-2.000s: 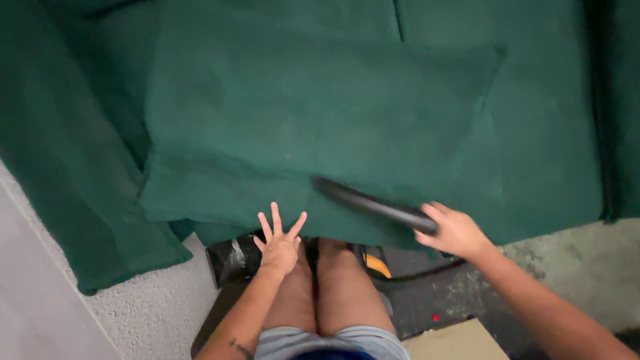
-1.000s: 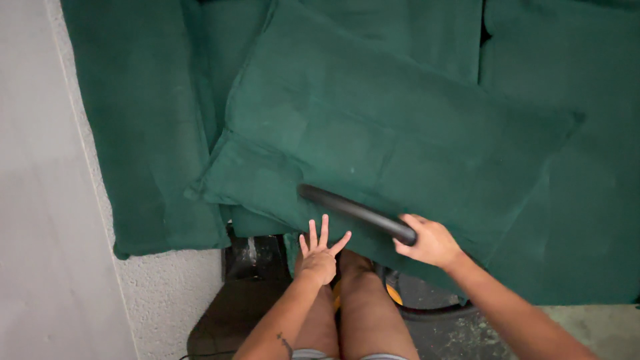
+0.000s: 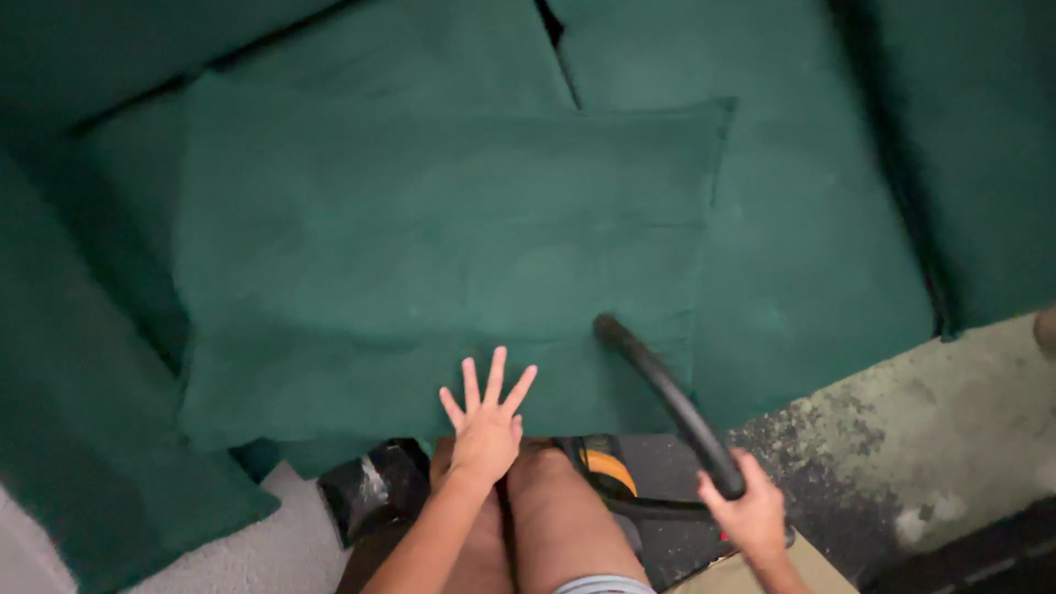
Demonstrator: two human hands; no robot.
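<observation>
A large green fabric cushion (image 3: 445, 239) lies flat on the seat of a green sofa (image 3: 808, 272). My left hand (image 3: 487, 429) rests with spread fingers on the cushion's near edge and holds nothing. In my right hand (image 3: 751, 503) is the lower end of a black curved vacuum cleaner tube (image 3: 672, 396), its far tip over the cushion's near right part. Whether the tip touches the fabric cannot be told.
Near my knees stands a partly hidden black and yellow machine (image 3: 609, 472), with a black hose (image 3: 660, 509) beside it. A beige flat object (image 3: 767, 573) lies at the bottom right. The concrete floor (image 3: 949, 412) is stained. A green armrest (image 3: 107, 396) borders the left side.
The tube's tip has moved to the right along the cushion, and the tube now points more steeply away from me. My left hand stays spread at the near edge. The view has shifted.
</observation>
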